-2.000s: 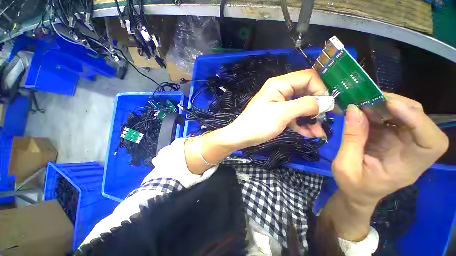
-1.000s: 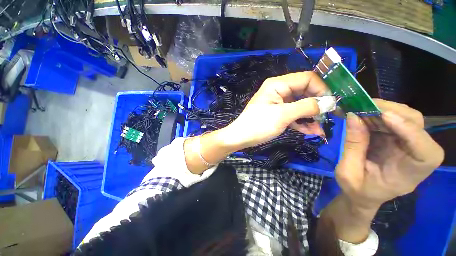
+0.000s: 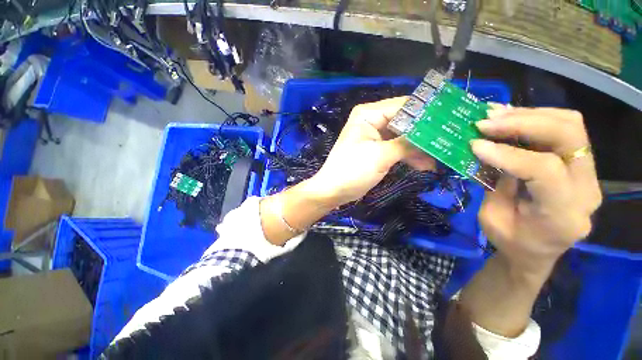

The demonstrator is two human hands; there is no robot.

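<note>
A green circuit board panel (image 3: pixel 447 126) with white print is held in the air below the bench edge, its row of silvery metal connectors (image 3: pixel 421 98) facing up and left. My right hand (image 3: pixel 538 169) grips the panel's right side between fingers and thumb. My left hand (image 3: pixel 366 151) is at the panel's lower left, by the connectors; its fingertips are partly hidden behind the panel, so what it pinches cannot be seen. The soldering iron (image 3: pixel 462 35) points down from the bench edge, its tip near the panel's top edge.
A blue bin (image 3: pixel 290 88) of black cables lies beyond my lap. A left blue bin (image 3: pixel 165 151) holds cables with green boards (image 3: pixel 186 184). Another blue bin (image 3: pixel 612 302) is at right. Cables (image 3: pixel 222 49) hang over the bench edge (image 3: pixel 549 53). A cardboard box (image 3: pixel 46 313) is at lower left.
The panel has turned to show its printed face and connectors and moved left. My right hand has shifted its fingers onto the panel's right side. The view has shifted slightly.
</note>
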